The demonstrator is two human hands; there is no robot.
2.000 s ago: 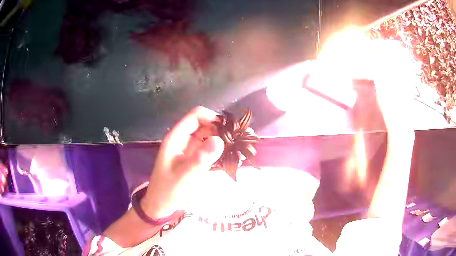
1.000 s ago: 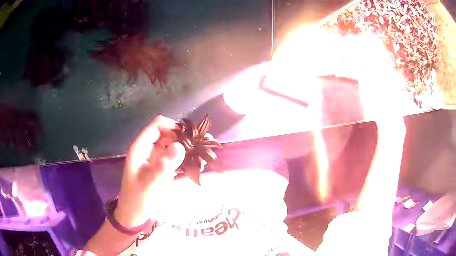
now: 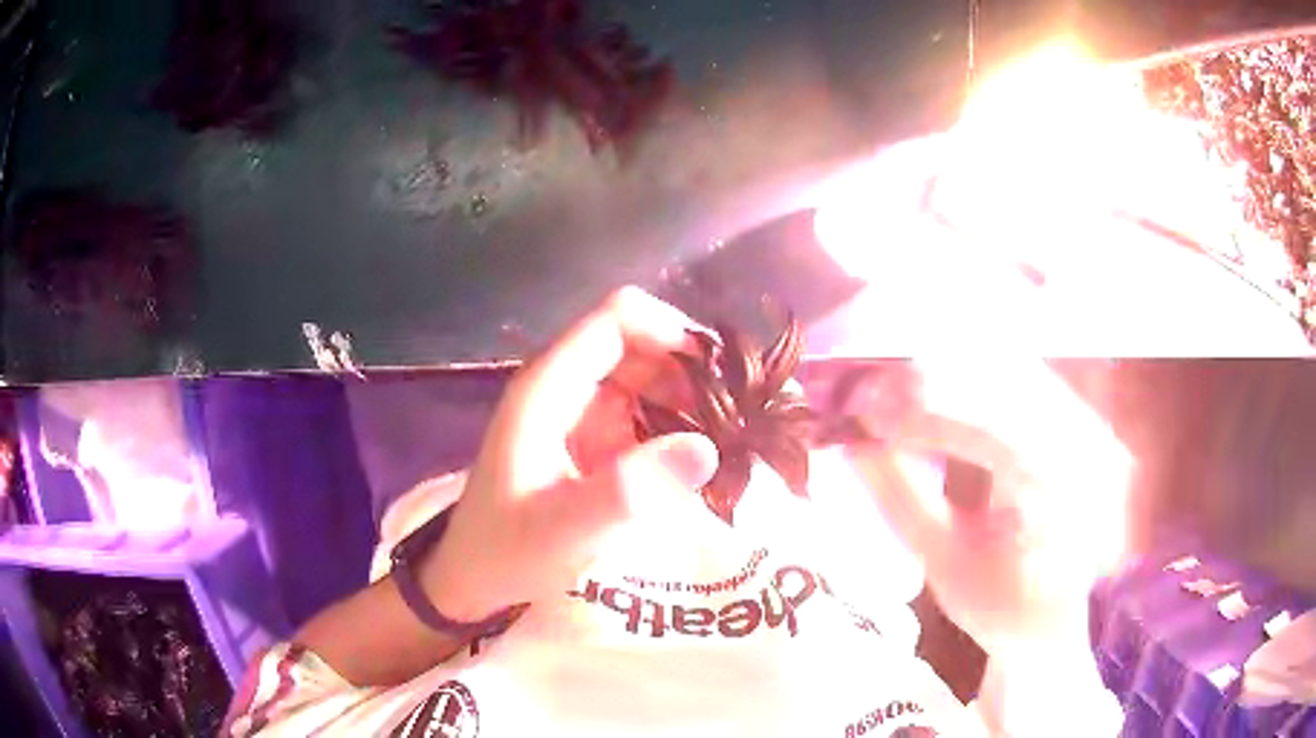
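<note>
My left hand [image 3: 577, 447] holds a dark brown spiky hair piece [image 3: 751, 411] between thumb and fingers, in the air in front of the white printed shirt, just below the table's near edge. The piece's tufts point outward to the right. My right hand [image 3: 938, 469] is to the right of the piece, washed out by glare. Its fingers are close to the piece's right side; whether they touch it or hold anything cannot be told.
Dark spiky clumps [image 3: 541, 65] lie on the dark green table [image 3: 577, 231]. A grainy mass [image 3: 1270, 137] is at the far right behind strong glare. A purple crate [image 3: 137, 545] holding dark pieces is at lower left; another purple crate [image 3: 1176, 649] with pale bits is at lower right.
My right hand has come down from the glaring area on the table to beside the piece. My left hand still holds the piece. The view has shifted, so the table and crates sit differently.
</note>
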